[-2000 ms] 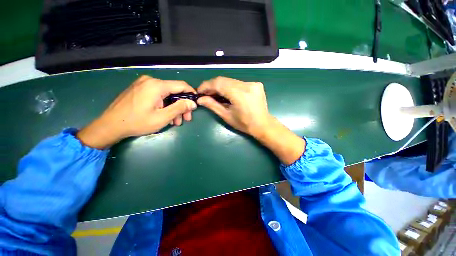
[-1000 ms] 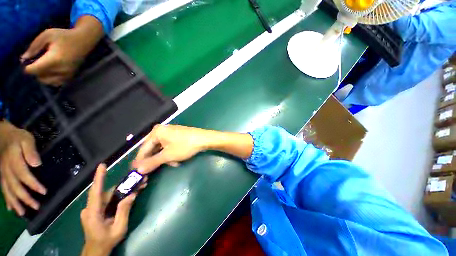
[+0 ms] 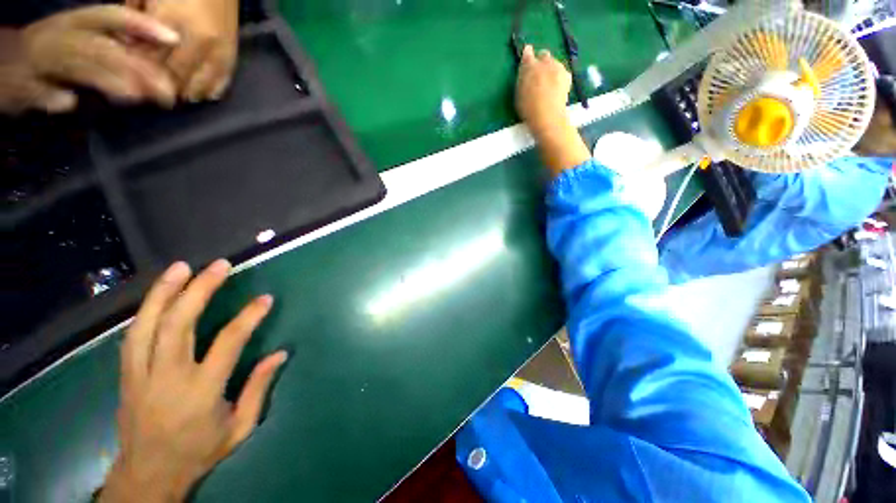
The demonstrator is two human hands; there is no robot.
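My right hand (image 3: 545,90) reaches out over the green belt, its fingertips closed at the near end of a strapped watch (image 3: 519,29), a thin black strip. The exact grip is hidden by the fingers. A second strapped watch (image 3: 567,47) lies on the belt just right of this hand. My left hand (image 3: 187,378) is open and empty above the green bench, fingers spread, its fingertips by the near edge of the black foam parts tray (image 3: 324,213).
Another person's hands (image 3: 128,54) are over the tray's far left part. A white rail (image 3: 462,169) separates bench and belt. A desk fan (image 3: 776,108) stands at right, near another person's blue sleeve (image 3: 820,211). More thin black strips lie at the top right.
My right hand has moved from beside my left hand to the belt, where a second black strip now shows. My left hand has opened and no longer holds the watch. The view has shifted.
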